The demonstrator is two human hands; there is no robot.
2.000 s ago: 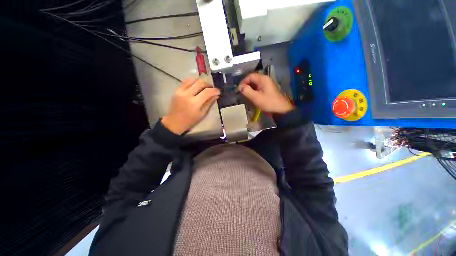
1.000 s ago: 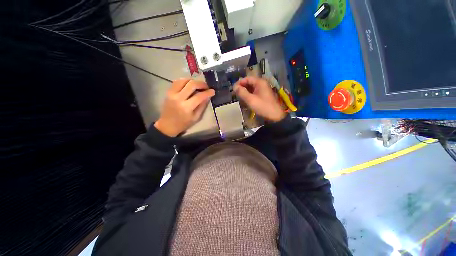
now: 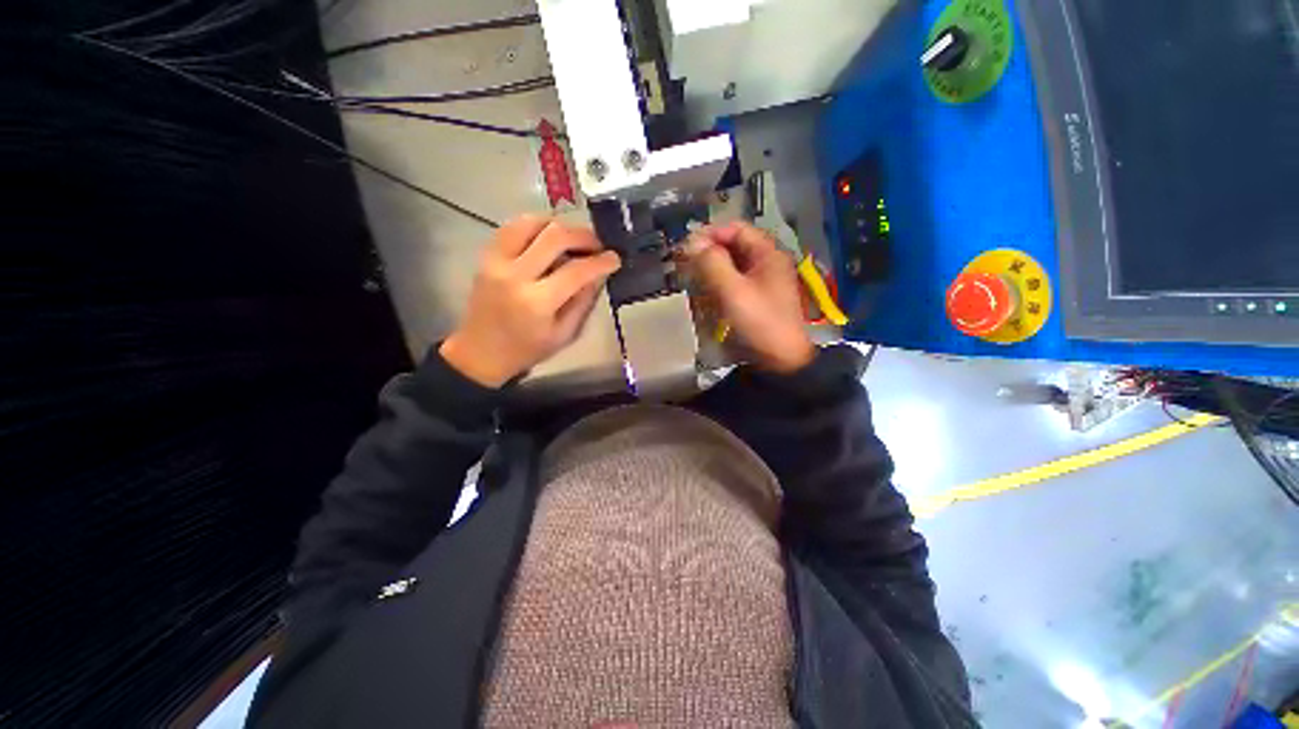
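My left hand (image 3: 530,295) is at the left side of the machine's work slot (image 3: 648,257), fingertips pinched on a black cable (image 3: 439,197) that runs in from the upper left across the pale table (image 3: 413,157). My right hand (image 3: 751,289) is at the slot's right side, thumb and forefinger close together. Something tiny shows at its fingertips, too small to name. The white and silver machine head (image 3: 601,107) stands just above the slot. The cable's end at the slot cannot be made out.
Other black cables (image 3: 456,96) lie across the table beside a red arrow-shaped tag (image 3: 554,164). A dark cable mass (image 3: 171,356) fills the left. Yellow-handled pliers (image 3: 821,291) lie right of my right hand. The blue control box (image 3: 912,214) carries a red emergency stop (image 3: 980,303) and touchscreen (image 3: 1182,143).
The view has shifted slightly. My right hand has turned a little at the slot, its fingers pointing more upward. My left hand stays at the slot's left side.
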